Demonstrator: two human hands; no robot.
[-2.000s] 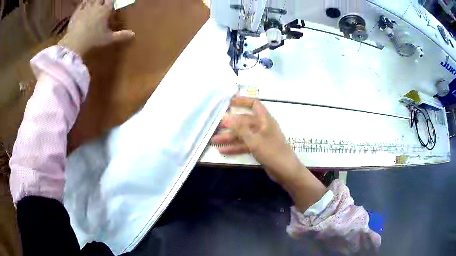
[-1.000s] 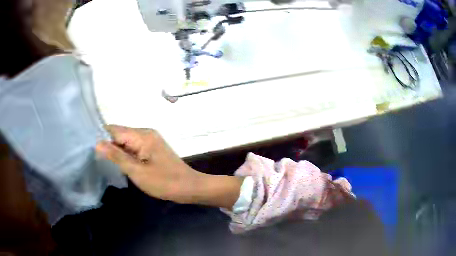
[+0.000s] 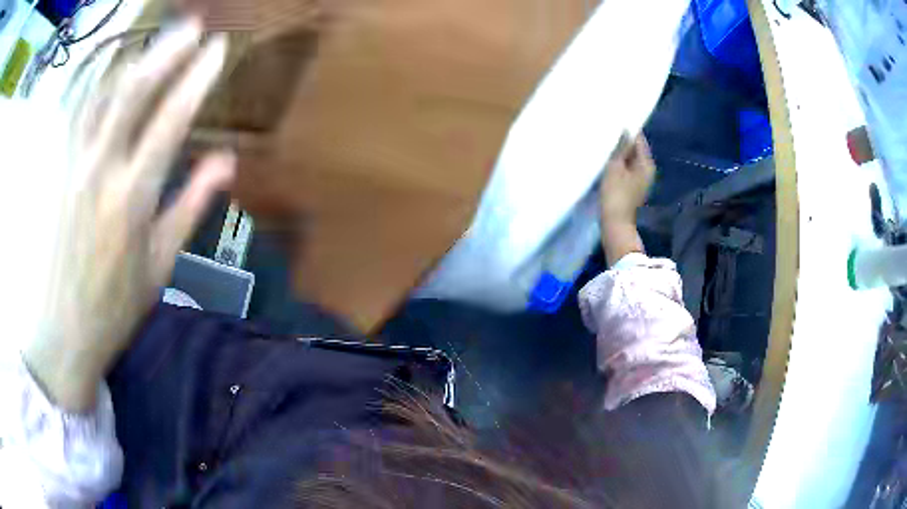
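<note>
A large bag panel hangs across the upper middle, with its tan-brown face (image 3: 398, 129) to the left and its white backing (image 3: 557, 139) to the right. The brown part narrows to a corner at the bottom. My right hand (image 3: 627, 184) pinches the right edge of the white side. My left hand (image 3: 129, 199) is large, close to the camera and blurred at the left, fingers apart, beside the brown part. It holds nothing that I can see. The sewing machine head is not in view.
A white table with a wooden edge (image 3: 783, 249) runs down the right, bearing a white cylinder with a green end (image 3: 880, 267). Blue items (image 3: 724, 25) lie behind. A grey metal plate (image 3: 214, 283) is at lower left, above my dark-clothed lap (image 3: 249, 398).
The view has swung away from the machine. The panel now hangs with its brown face showing. My right hand is farther right, still on its edge; my left hand has come into full view.
</note>
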